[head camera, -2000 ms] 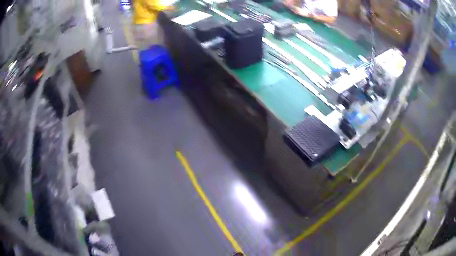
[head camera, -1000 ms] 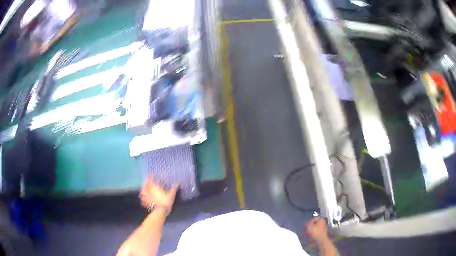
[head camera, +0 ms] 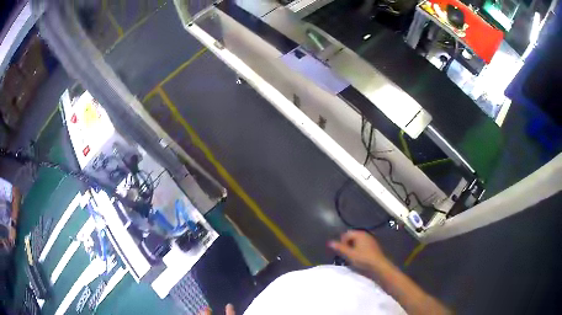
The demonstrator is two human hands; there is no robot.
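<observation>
A dark flat tray (head camera: 225,271) lies at the near corner of the green table, beside a grey tray with a fine grid pattern (head camera: 187,294). My left hand (head camera: 219,310) is cut off by the bottom edge; only fingertips show at the near edge of the dark tray, and whether they grip it is hidden. My right hand (head camera: 357,249) is over the floor in front of my body, its fingers curled in, with nothing visible in it.
The green table (head camera: 138,301) bears white strips and a device with cables (head camera: 132,178). A long machine frame (head camera: 308,126) with a dark conveyor runs along the right. A black cable loop (head camera: 345,215) hangs beside its near end. Part of a person (head camera: 7,212) shows at the far left.
The view has swung right, towards the machine frame. The dark tray now shows beside the gridded one. My left hand has dropped to the picture's bottom edge; my right hand shows larger, further left.
</observation>
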